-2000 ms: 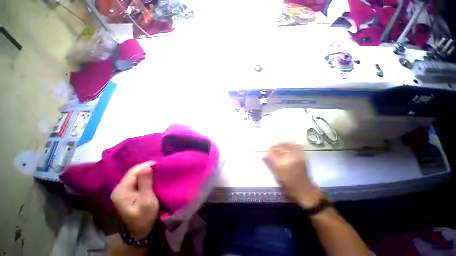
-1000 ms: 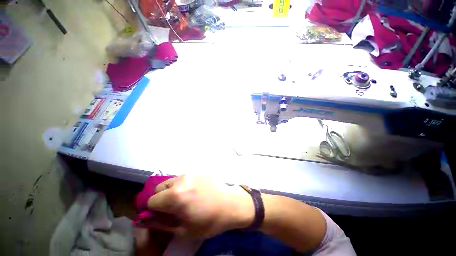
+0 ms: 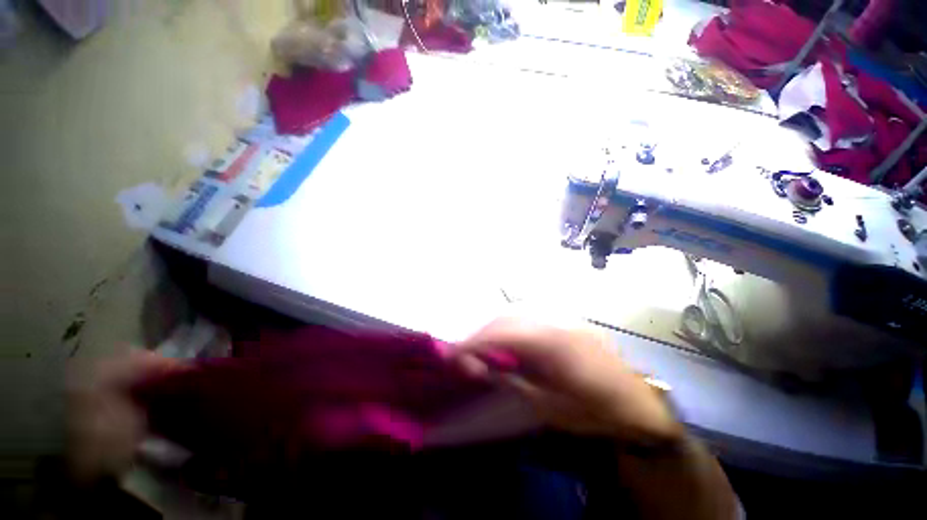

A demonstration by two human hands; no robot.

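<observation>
A magenta garment piece (image 3: 305, 391) is stretched between my two hands below the front edge of the white machine table (image 3: 407, 244). It is blurred, with a paler strip near my right hand. My left hand (image 3: 107, 411) is at the far left, strongly blurred, at the cloth's left end; its fingers are not clear. My right hand (image 3: 539, 371) pinches the cloth's right end over the table's front edge. The sewing machine (image 3: 712, 229) stands to the right of my hands, with nothing seen under its needle.
Silver scissors (image 3: 712, 310) lie on the machine bed under the arm. Folded magenta pieces (image 3: 310, 99) lie at the table's back left near the stained wall (image 3: 61, 203). A magenta and white cloth heap (image 3: 844, 112) is at the back right. Pale cloth hangs below the table at left.
My hands were together over the bunched cloth and are now apart, with the cloth spread between them. My left hand has come into view at left. The camera view has shifted and tilted.
</observation>
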